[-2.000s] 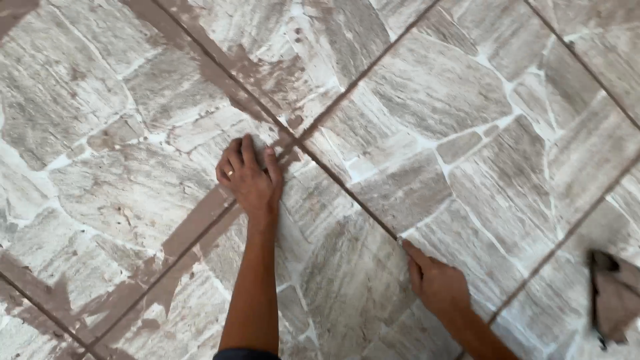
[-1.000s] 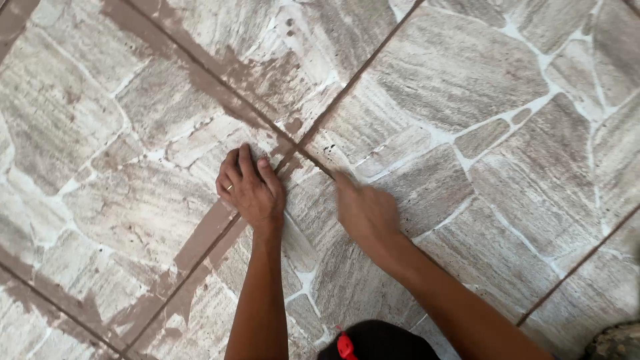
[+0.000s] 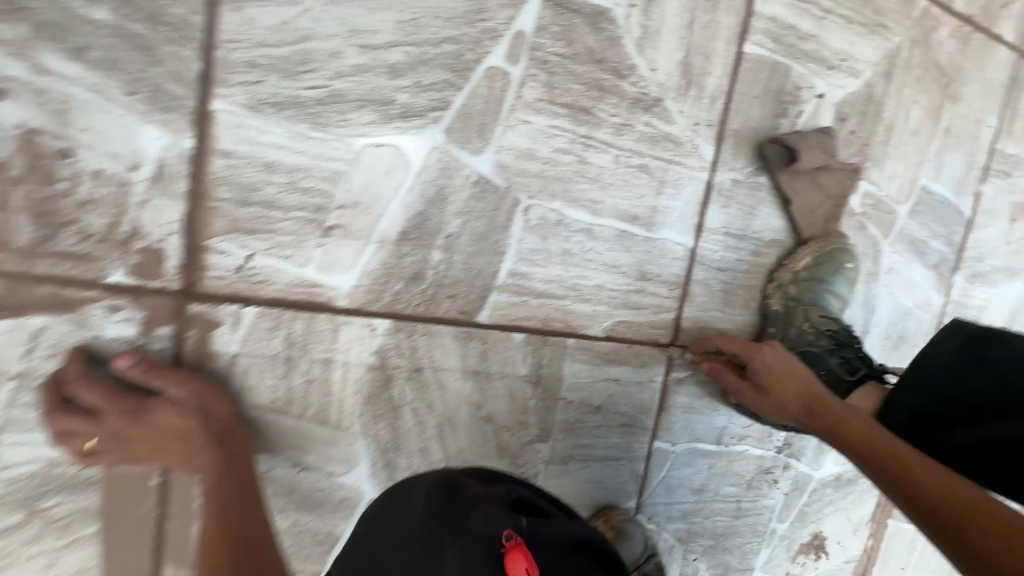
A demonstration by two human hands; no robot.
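Stone-patterned floor tiles [image 3: 448, 384] meet at brown grout joints [image 3: 432, 318]. At lower left, my left hand [image 3: 144, 412], with a ring on one finger, leans on the floor just below a crossing of joints. Its fingers are curled, and whether anything lies under them cannot be told. My right hand [image 3: 752, 376] is at the right, thumb and fingers pinched at another crossing, around a small thin object whose tip [image 3: 678, 350] barely shows on the joint. Most of that object is hidden by the fingers.
A brown-grey cloth [image 3: 816, 180] lies beyond a worn shoe [image 3: 808, 300] at the right. A black-clothed knee [image 3: 472, 520] with a red tag-like piece [image 3: 518, 554] is at the bottom centre. Brown grout residue [image 3: 128, 512] smears the tiles at lower left.
My right hand has moved right along the joint, away from the crossing near my left hand. My left hand has stayed near that crossing. The view has turned and come closer.
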